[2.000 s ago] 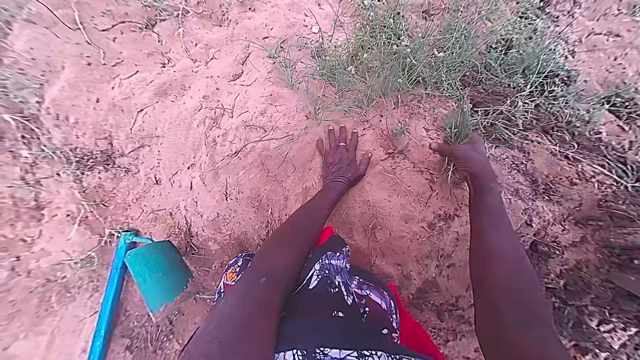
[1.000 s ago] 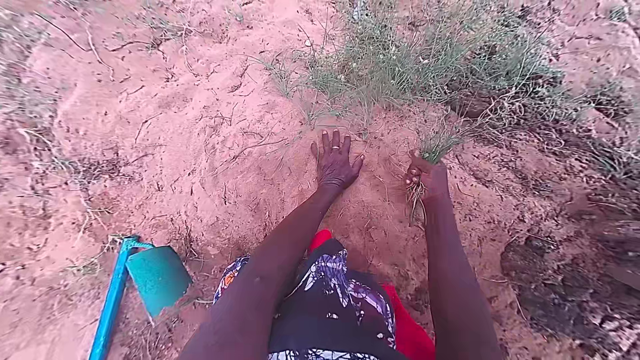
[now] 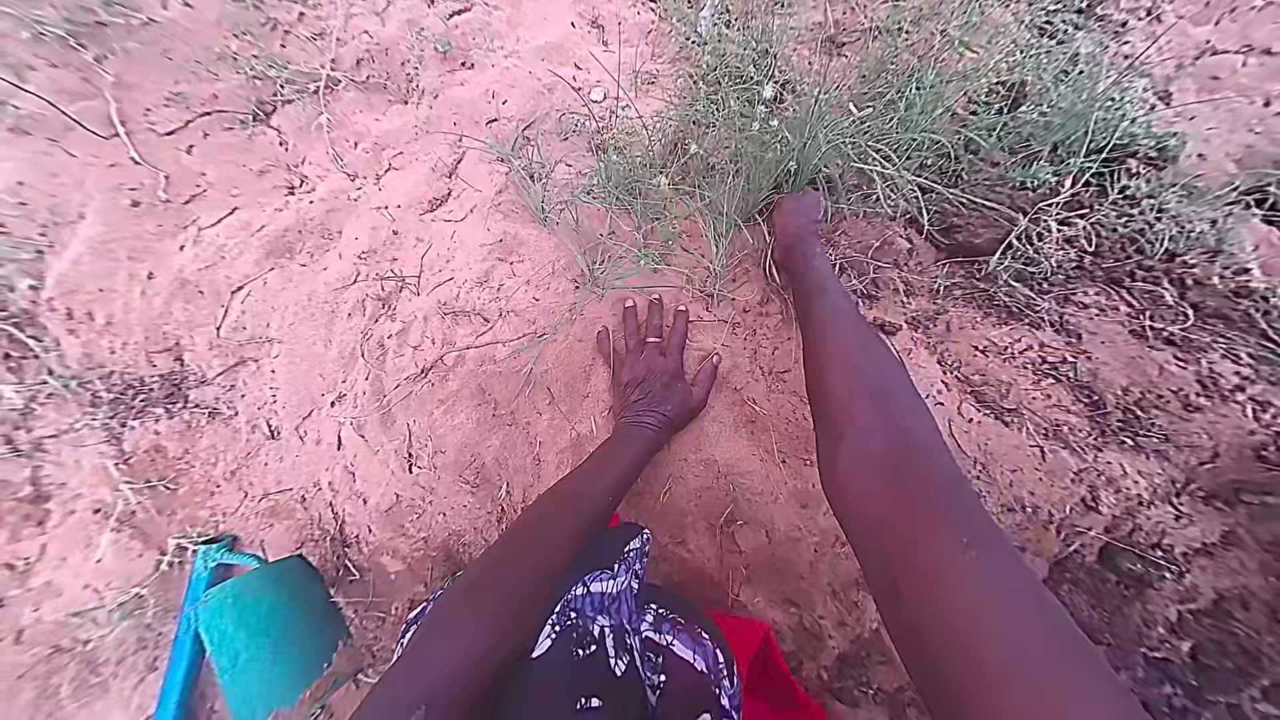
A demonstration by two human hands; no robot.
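My left hand [image 3: 655, 375] rests palm down on the reddish sandy soil [image 3: 450, 350], fingers spread, with a ring on one finger. Farther out and to its right, my right hand [image 3: 798, 225] is at the base of the green grass clump [image 3: 740, 150], its fingers mostly hidden among the blades. Some stems show beside the wrist; whether the hand grips them cannot be told. A hoe with a green blade [image 3: 270, 635] and blue handle [image 3: 182, 640] lies on the ground at the lower left.
More grass and dry stems [image 3: 1050, 190] spread to the upper right. Twigs [image 3: 125, 135] lie on the soil at the upper left. Patterned cloth [image 3: 600, 610] and red cloth [image 3: 765, 670] cover my lap at the bottom. A dark patch of ground [image 3: 1150, 590] is at the lower right.
My right hand, earlier drawn back with a small tuft of grass in it, has reached forward into the clump. My left hand stays flat on the soil.
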